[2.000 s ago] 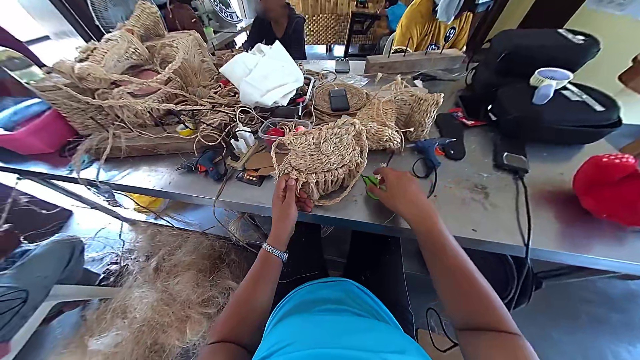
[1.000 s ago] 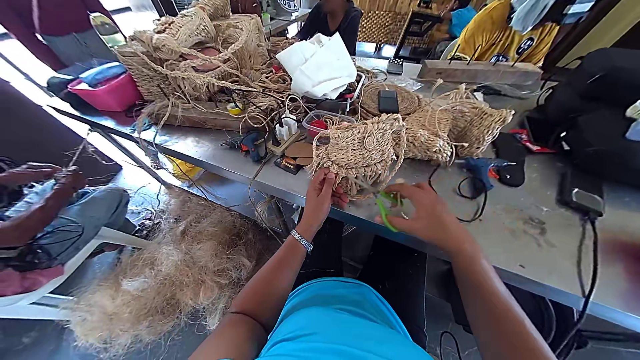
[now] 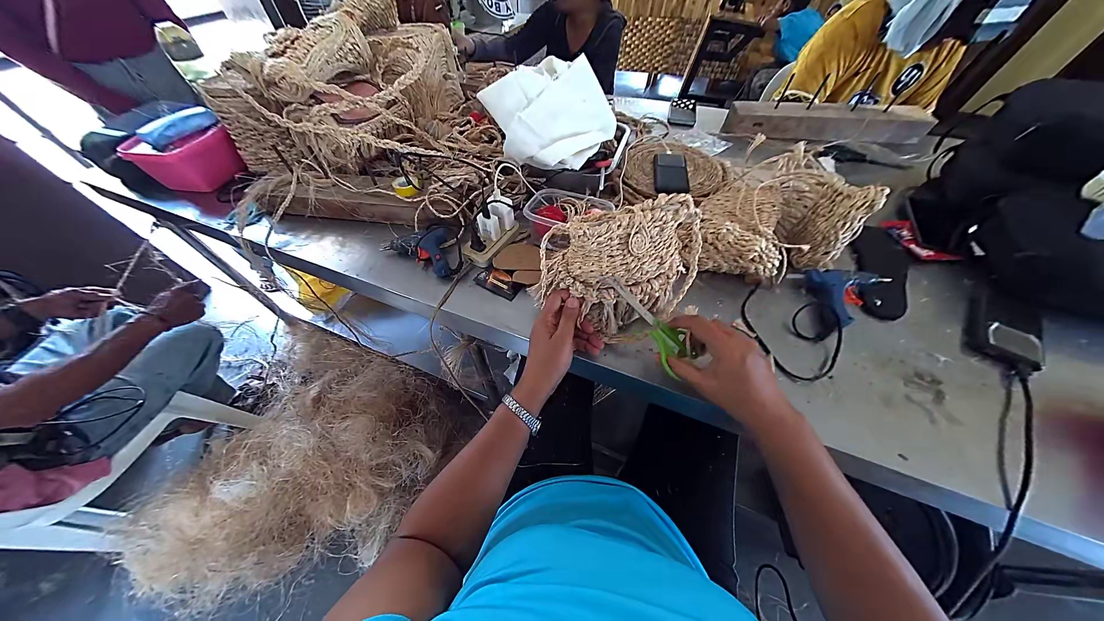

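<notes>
A woven natural-fibre bag (image 3: 634,250) rests at the near edge of the metal table, its rope rim toward me. My left hand (image 3: 559,336) pinches the lower left edge of it between thumb and fingers. Green-handled scissors (image 3: 668,339) are in my right hand (image 3: 720,358), with the blades pointing up and left against the bag's fringed lower part. Whether the blades are apart is hard to tell. More woven pieces (image 3: 819,207) lie directly behind and to the right of the bag.
Blue glue guns (image 3: 832,293) lie on both sides of the bag, with cords. Behind are a power strip (image 3: 496,220), a plastic tub (image 3: 561,211), white cloth (image 3: 552,112) and piled woven bags (image 3: 362,95). Loose fibre (image 3: 293,466) heaps on the floor, beside a seated person's hands (image 3: 129,306).
The scissors, mostly hidden by my right hand at first, now have their blades at the bag's fringe. My left hand stays on the bag's edge. The view has swung left.
</notes>
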